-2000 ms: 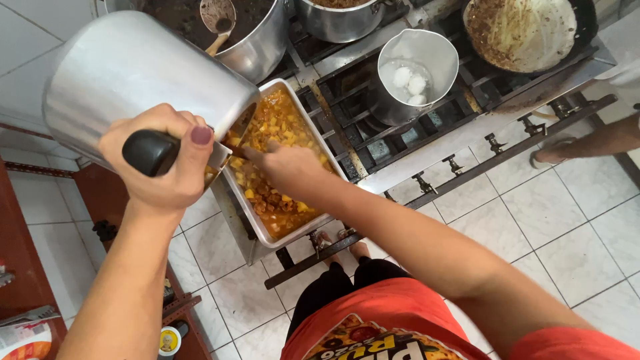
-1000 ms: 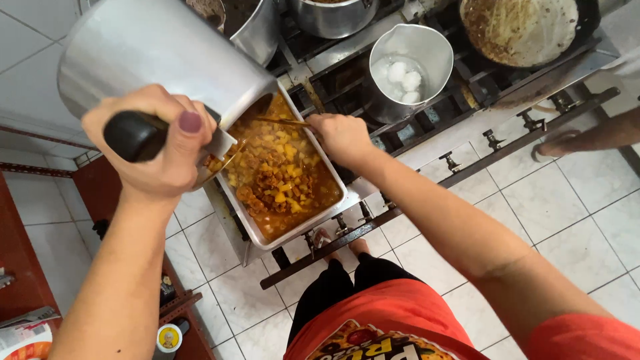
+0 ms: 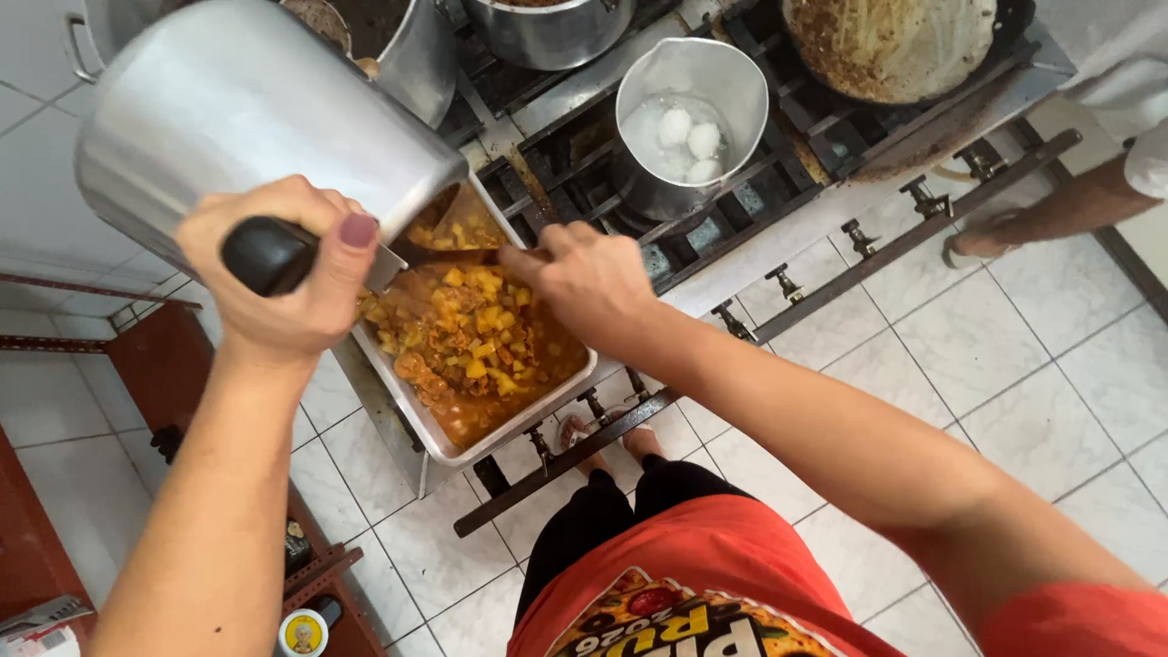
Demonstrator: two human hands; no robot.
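Observation:
My left hand (image 3: 283, 269) grips the black handle (image 3: 269, 255) of a large aluminum pot (image 3: 265, 119), which is tipped with its mouth over a metal baking tray (image 3: 429, 438). Chunky orange stew (image 3: 474, 347) with yellow cubes and brown pieces fills much of the tray. My right hand (image 3: 589, 283) holds a brown spoon or spatula (image 3: 456, 256) by its handle, just above the tray's right side. The tool's far end is at the pot's mouth, partly hidden by the pot and my left hand.
On the gas stove (image 3: 693, 265) stand a jug-like metal pot (image 3: 744, 91) with eggs in water, a dirty frying pan (image 3: 894, 46) and other pots (image 3: 552, 36). Knobs and a rail (image 3: 912, 224) line its front. A person's leg (image 3: 1077, 205) is at right. Red shelving (image 3: 155, 365) stands at left.
My right hand has moved from over the tray's upper middle to its right side, with the tool now showing. More of the chunky stew shows in the tray. The pot stays tipped in my left hand.

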